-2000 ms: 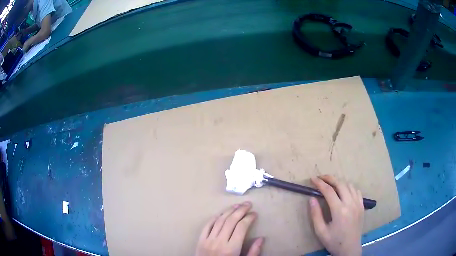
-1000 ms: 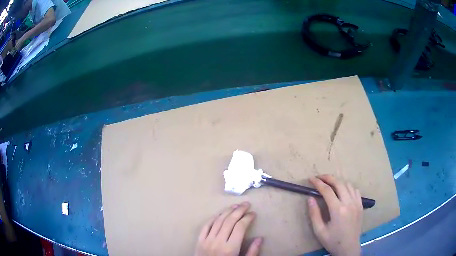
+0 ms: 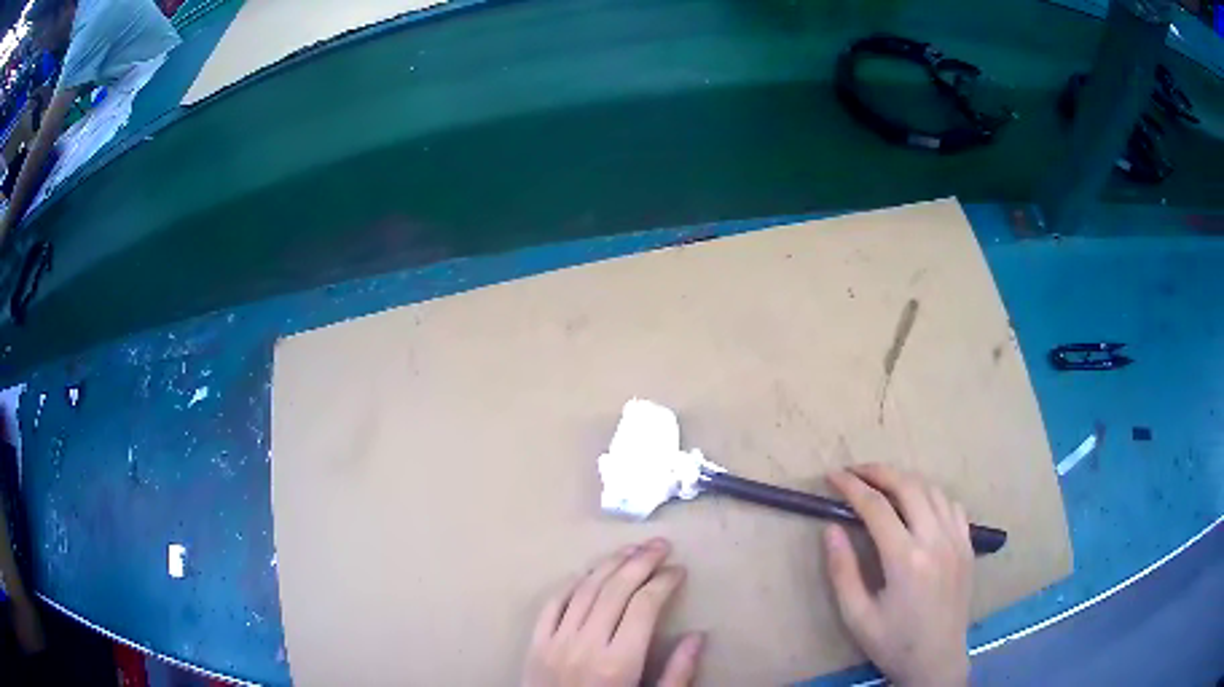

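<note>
The wiping wand lies on the cardboard mat [image 3: 443, 456]. Its white puffy cloth head [image 3: 644, 460] is near the mat's middle and its dark handle [image 3: 772, 497] runs right and slightly down. My right hand [image 3: 906, 570] rests over the handle near its far end, fingers curved on it, thumb below; the handle tip shows beyond the hand. My left hand [image 3: 611, 624] rests on the mat below the cloth head, fingers slightly apart, holding nothing. It is cut off by the bottom edge.
A dark green conveyor belt [image 3: 537, 175] runs behind the bench. A black headband assembly [image 3: 920, 94] lies on it, with more behind a post [image 3: 1107, 121]. Black thread snips [image 3: 1090, 356] lie right of the mat. A dark item [image 3: 30, 282] and a person's sleeve [image 3: 118, 40] show at left.
The headband assembly on the belt has moved right. A dark item has appeared on the belt at far left, and the person there has shifted. My hands and the wand have stayed practically still.
</note>
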